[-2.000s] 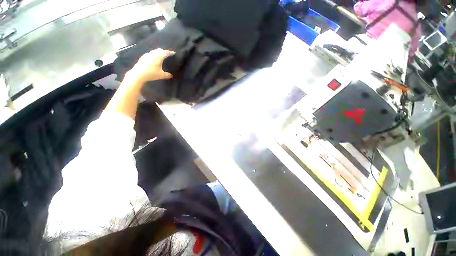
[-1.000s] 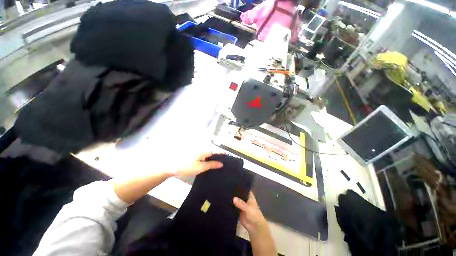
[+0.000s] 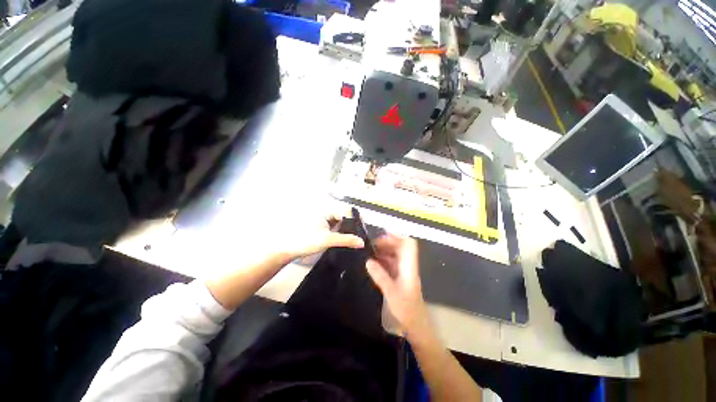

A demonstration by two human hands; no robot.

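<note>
A black cut piece (image 3: 334,290) hangs from both hands over the table's front edge and the lap. Its top edge is pinched into a narrow fold below the sewing machine head (image 3: 392,118). My left hand (image 3: 322,235) grips the fold from the left with thumb and fingers. My right hand (image 3: 400,279) is at the fold's right side, thumb against the cloth, its fingers slightly blurred. The yellow-edged template (image 3: 440,224) lies beyond the hands under the machine head. The needle area is small and unclear.
A large stack of dark cloth (image 3: 165,63) stands at the left. A pile of black pieces (image 3: 593,298) lies on the right, with two small black strips (image 3: 552,217) above it. A control screen (image 3: 600,147) stands upper right. A blue bin (image 3: 290,26) is behind.
My left hand has left the cloth stack and both hands have come to the black piece. Its top edge is now pinched into a fold, and the yellow mark no longer shows.
</note>
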